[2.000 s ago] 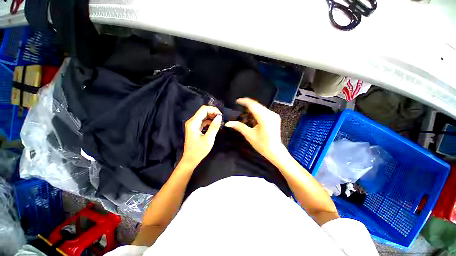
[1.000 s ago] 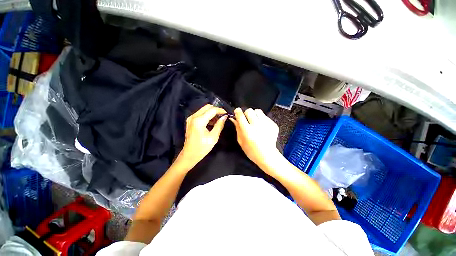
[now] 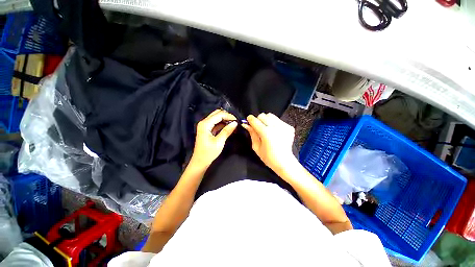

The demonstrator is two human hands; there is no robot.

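A black or dark navy garment [image 3: 140,120] lies over the lap and spreads to the left. My left hand [image 3: 210,140] pinches a small fold of it between thumb and fingertips. My right hand [image 3: 270,138] is just to the right, its thumb and fingertips closed on the same dark edge, nearly touching the left fingertips. A tiny bluish glint shows at the right fingertips; I cannot tell what it is. No needle or thread can be made out.
A white table edge [image 3: 291,44] crosses the top, with black-handled scissors [image 3: 376,14] on it. A blue crate [image 3: 416,201] with a clear bag [image 3: 364,169] stands at right. Clear plastic [image 3: 44,138] lies under the garment at left. A red stool [image 3: 91,229] is at lower left.
Two seconds ago my right hand was spread and apart from my left; it has since come in to the fold. Since one second ago the hands have hardly moved; the view has shifted slightly.
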